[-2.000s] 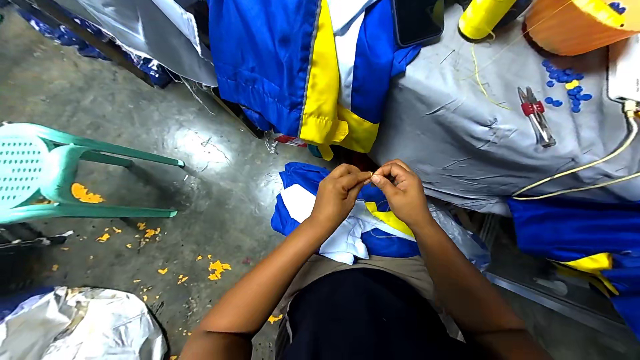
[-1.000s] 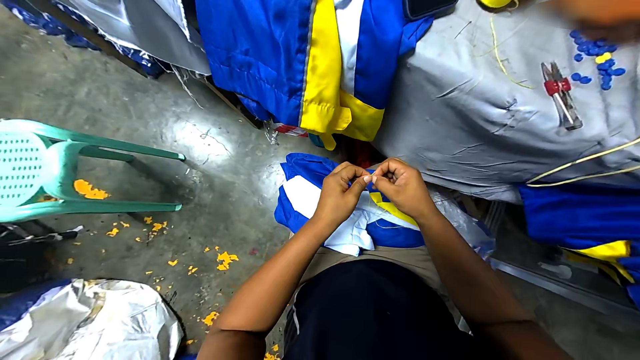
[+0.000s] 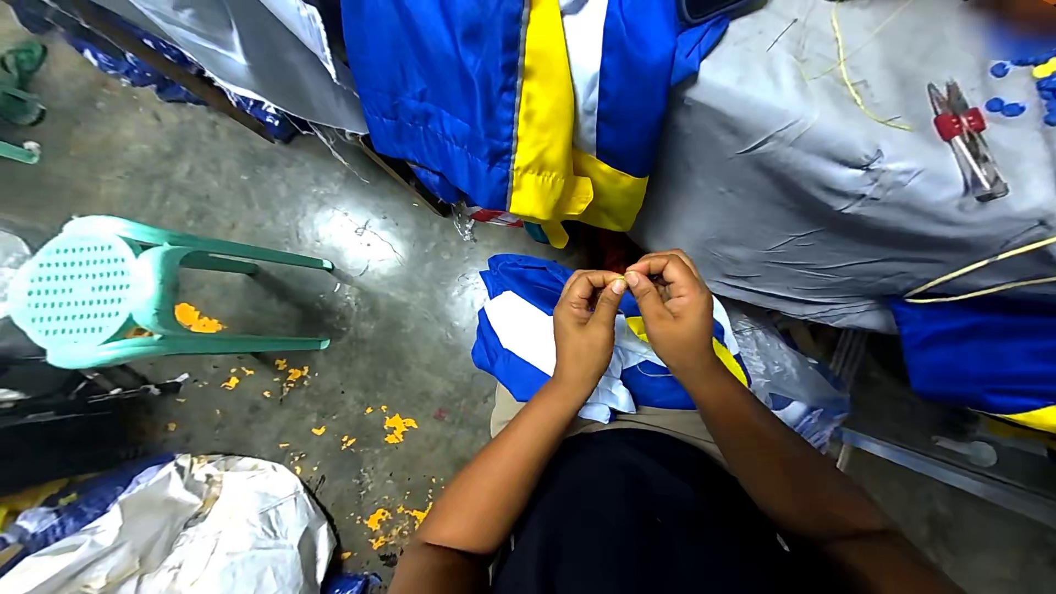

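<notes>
My left hand [image 3: 587, 326] and my right hand [image 3: 675, 309] meet at the fingertips above my lap. Between the pinched thumbs and forefingers is something tiny and yellowish, perhaps thread; it is too small to tell. Under the hands a blue, white and yellow garment [image 3: 518, 330] lies across my lap, with a loose thread on it. Ahead, another blue garment with yellow and white bands [image 3: 445, 107] hangs over the table edge. Thread snips with a red band [image 3: 961, 125] rest on the grey cloth at the right, near blue buttons [image 3: 1013, 109].
A green plastic stool [image 3: 78, 289] stands on the concrete floor at the left, near scattered orange scraps [image 3: 398, 426]. A white sack [image 3: 206, 528] lies at the lower left. The grey-covered table [image 3: 742, 206] borders my right side, where a cable [image 3: 973, 276] hangs near more blue fabric.
Both hands remain raised over the lap with fingertips together. The small blue thing seen at the fingertips one second ago no longer shows there. The view has shifted slightly.
</notes>
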